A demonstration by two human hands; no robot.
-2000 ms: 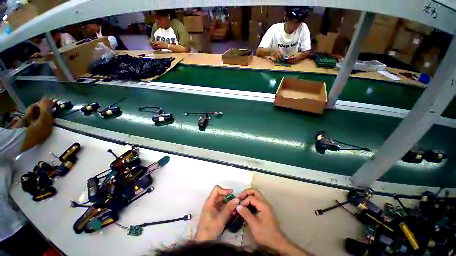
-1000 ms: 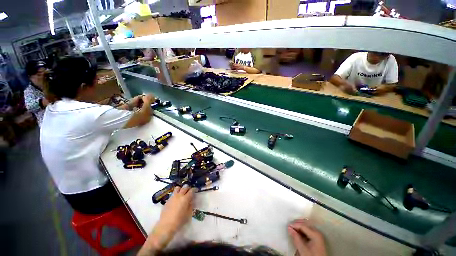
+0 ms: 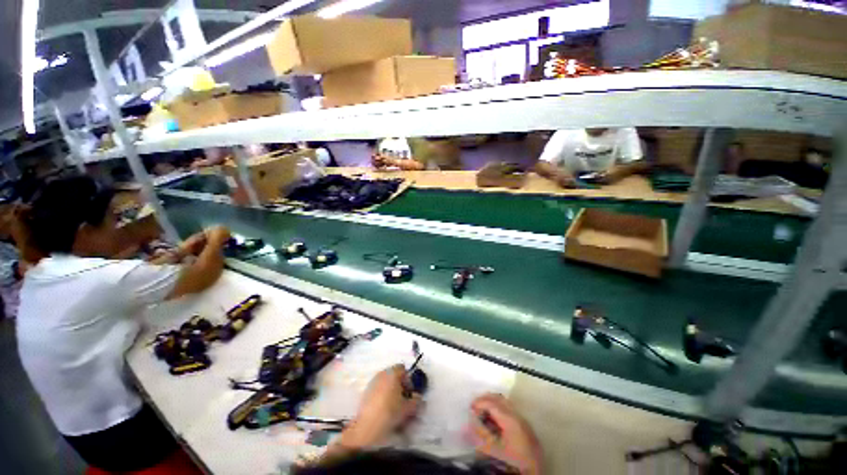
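Note:
My left hand (image 3: 384, 405) is at the near middle of the white worktop, closed around a black wired unit (image 3: 417, 378) with a short thin cable sticking up. My right hand (image 3: 502, 432) is to its right, near the seam, with fingers curled; a small dark spot shows at the fingertips, too blurred to tell whether it is held. A pile of black and yellow wired units (image 3: 288, 369) lies left of my left hand. A small green circuit board (image 3: 320, 436) lies partly seen beside my left forearm.
A green conveyor belt (image 3: 520, 294) carries spaced units and passes beyond the worktop. An open cardboard tray (image 3: 617, 243) stands across it. Another unit pile (image 3: 743, 452) is at the lower right by a slanted post (image 3: 789, 306). A person in white (image 3: 88, 325) sits at left; a shelf (image 3: 446, 109) spans overhead.
My left hand has come from the left pile toward the middle with a unit in it. My right hand stays near the seam. The view has swung right and up since a second ago.

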